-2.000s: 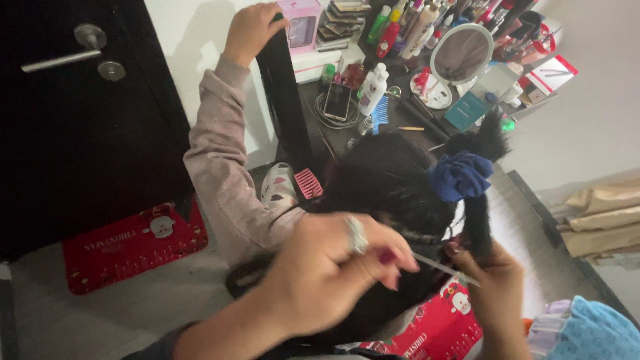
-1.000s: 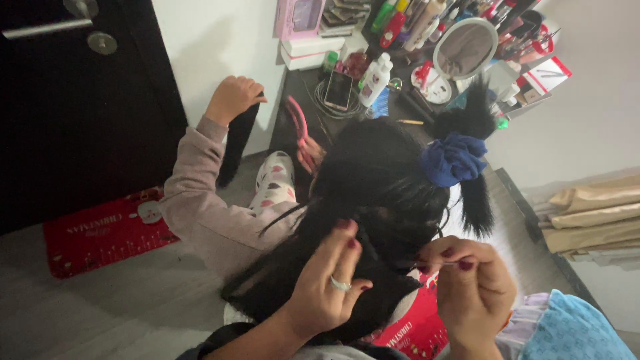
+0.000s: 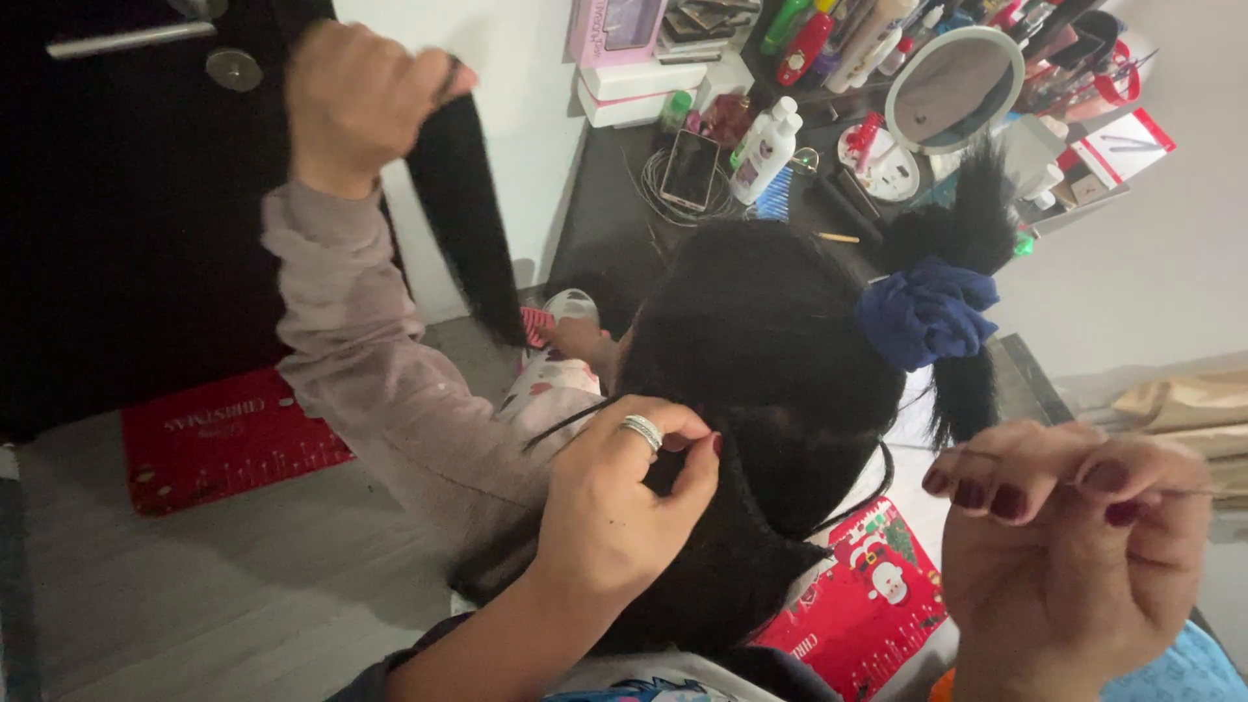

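Note:
A seated person's black hair fills the middle of the view, its upper part tied with a blue fabric scrunchie. My left hand, with a ring on one finger, pinches at the hair on the back of the head, thumb and fingertip together; what lies between them is too small to tell. To the right of the hair, my right hand is raised, fingers curled and thumb pressed on a thin strand, perhaps thread or hair. The seated person's raised hand holds a hanging length of black hair.
A dark dressing table beyond the head bears a phone, white bottles, a blue comb and a round mirror. The person's other hand is near a pink comb. Red mats lie on the floor.
My right hand has moved right, away from the head. My left hand's spread fingers have closed into a pinch at the hair. The seated person's pink comb has been lowered.

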